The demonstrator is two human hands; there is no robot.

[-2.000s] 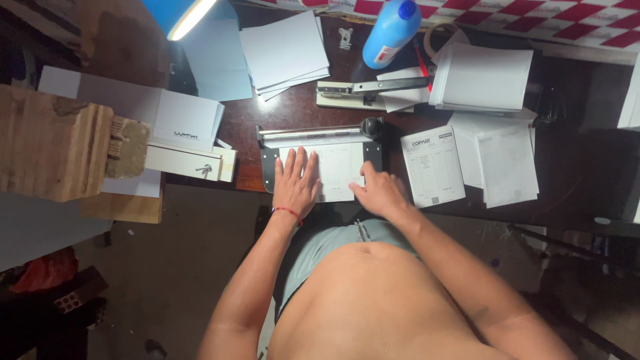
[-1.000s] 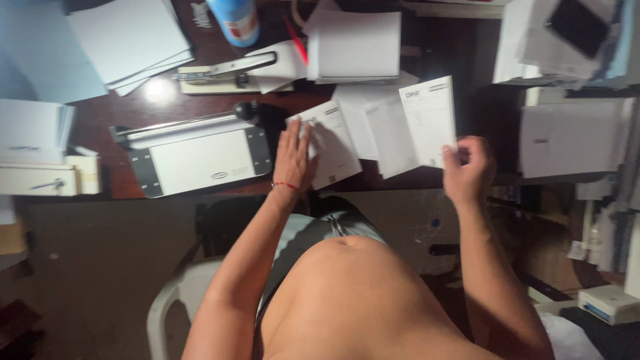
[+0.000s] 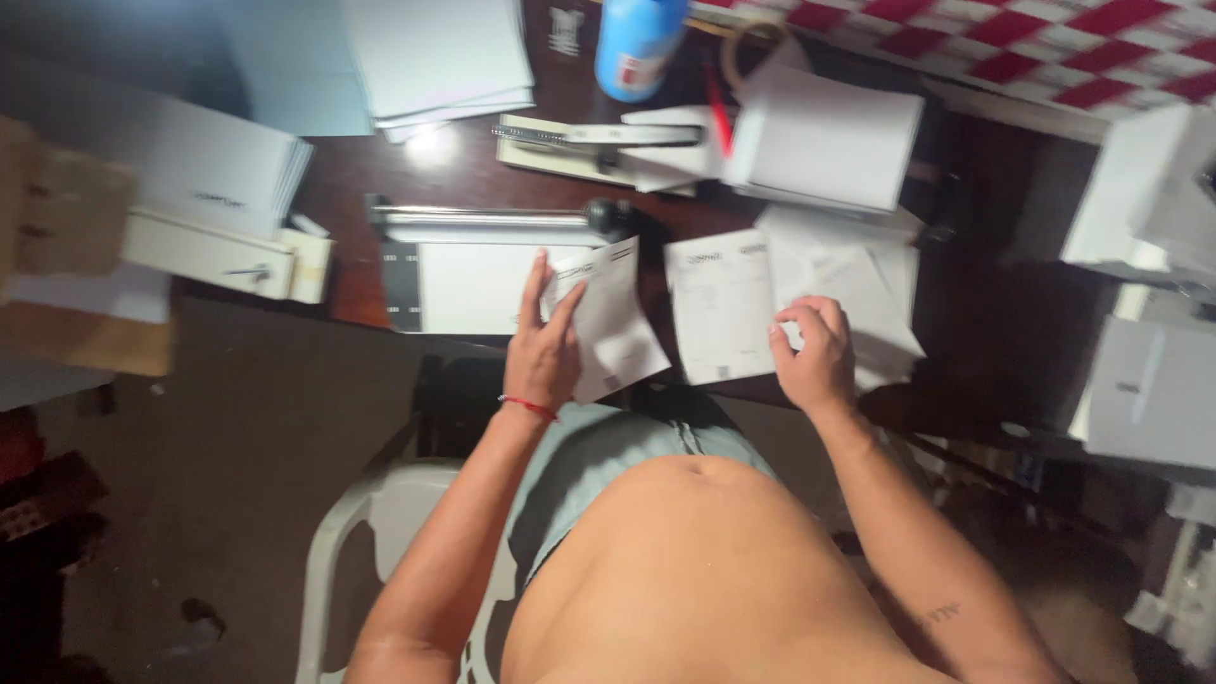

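Note:
My left hand point(image 3: 546, 347) holds a printed paper form point(image 3: 613, 323) between its fingers, tilted over the right part of a paper trimmer point(image 3: 475, 285) and the table's front edge. The trimmer has a metal rail and a black knob. My right hand point(image 3: 815, 351) has thumb and forefinger curled close together beside a stack of printed forms point(image 3: 720, 313); whether it pinches a sheet cannot be told. Loose white sheets point(image 3: 841, 256) lie behind and under that hand.
A long-arm stapler point(image 3: 598, 142), a blue bottle point(image 3: 641, 47), a red pen-like object point(image 3: 717, 109) and a paper stack point(image 3: 826, 133) stand farther back. Wooden blocks point(image 3: 66, 218) are at left, more paper point(image 3: 1154, 389) at right. A white plastic chair point(image 3: 332, 560) is below.
My left hand has moved from the form stack to the trimmer's right side, now with a form. My right hand has come down beside the stack; the form it held up is no longer raised there.

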